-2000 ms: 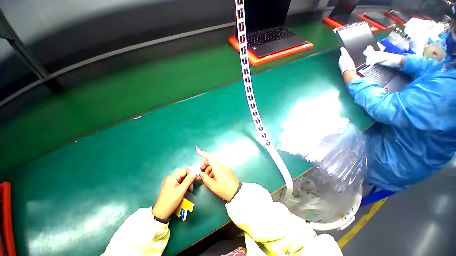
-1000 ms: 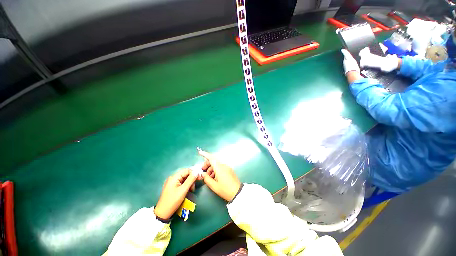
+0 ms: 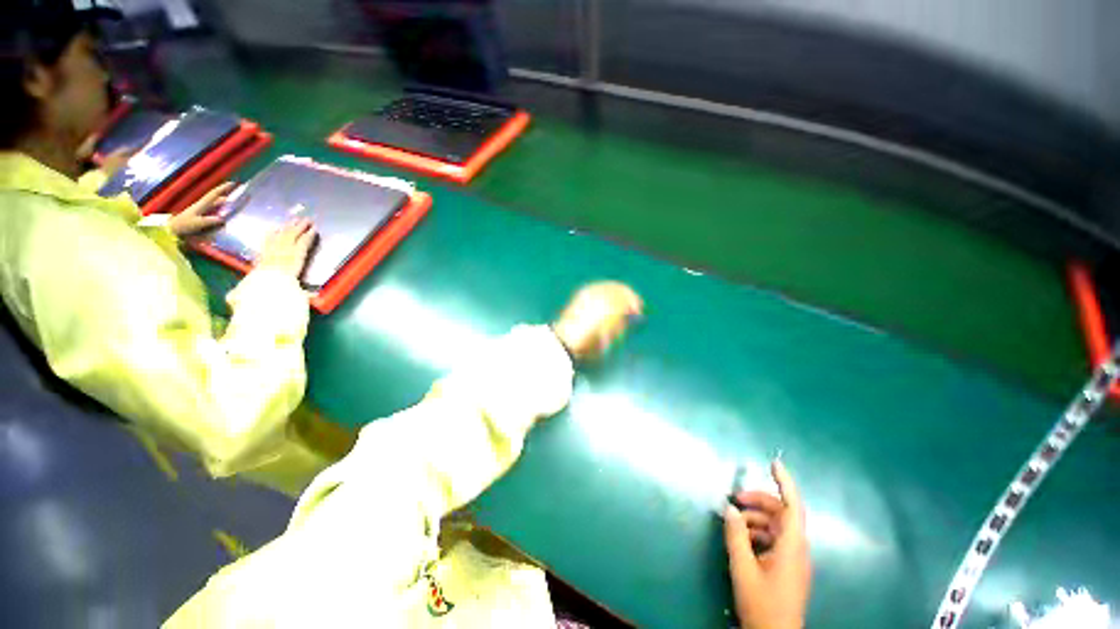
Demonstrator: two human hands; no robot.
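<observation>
My left hand [image 3: 598, 320] is stretched out over the green bench, blurred, with its fingers curled; whether it holds anything cannot be seen. My right hand [image 3: 771, 553] is low at the right of centre, palm turned up, index finger raised and the other fingers curled. A tiny badge sticker [image 3: 777, 457] appears stuck to its index fingertip. A small pale scrap [image 3: 741, 477] seems to be by the thumb. The white label strip [image 3: 1026, 485] with dark squares runs down at the right. The yellow jig is not visible.
A person in a yellow smock [image 3: 147, 332] at left touches a flat grey laptop [image 3: 307, 221] on an orange-red tray. An open laptop [image 3: 442, 117] stands behind. Another trayed laptop [image 3: 184, 154] lies far left. A red tray edge [image 3: 1088, 313] shows far right.
The view has swung left. My hands have parted; my left hand has reached outward to the left, and the yellow jig below it has gone from sight.
</observation>
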